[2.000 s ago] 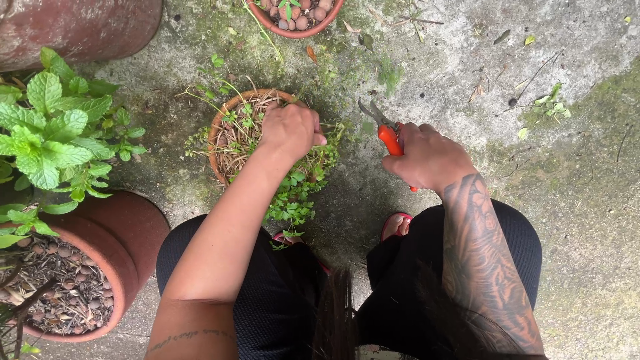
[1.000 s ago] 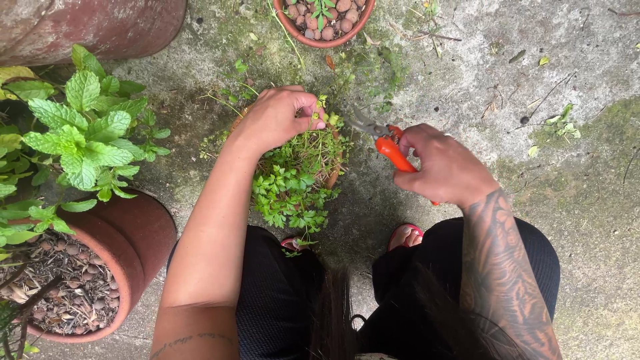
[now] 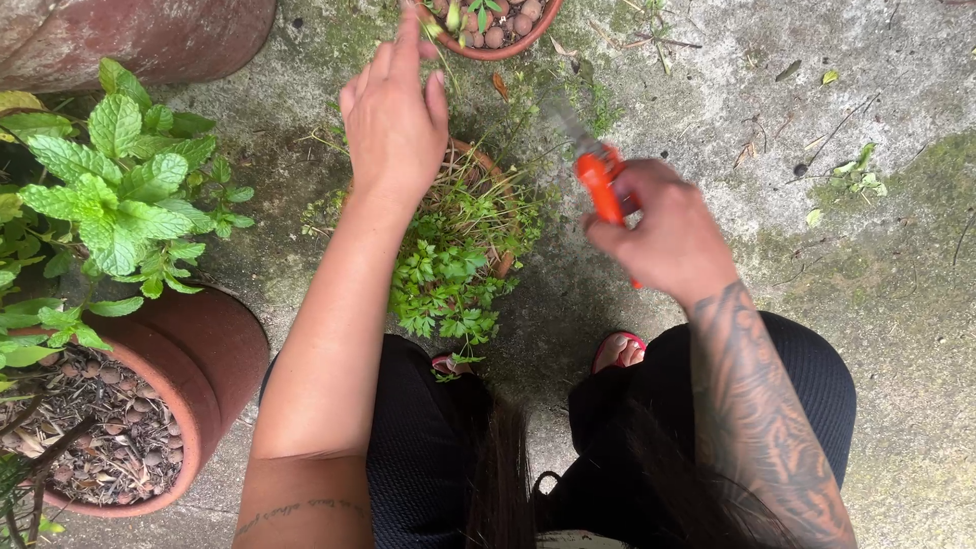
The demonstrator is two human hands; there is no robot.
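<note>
My left hand (image 3: 396, 114) reaches over the far-left side of a clay pot (image 3: 505, 263) of leafy green herb (image 3: 442, 278), its fingers stretched toward a smaller pot of clay pebbles (image 3: 494, 55). Blurred green bits (image 3: 454, 17) show beside the fingertips, apparently loose from them. My right hand (image 3: 671, 221) grips orange-handled pruning shears (image 3: 598, 183) to the right of the herb pot. The blades point up and left and are blurred, so whether they are apart cannot be told. Dry stems show among the herb's green leaves.
At the left, a large terracotta pot (image 3: 191, 366) lies near a mint-like plant (image 3: 114, 183). Another big weathered pot (image 3: 145, 46) stands at the upper left. Plant scraps (image 3: 862, 175) lie on the mossy concrete (image 3: 762, 99). My feet in red sandals (image 3: 621, 351) are just below the herb pot.
My left hand has moved from the herb pot up toward the small pebble pot, and its fingers have straightened. The shears remain in my right hand.
</note>
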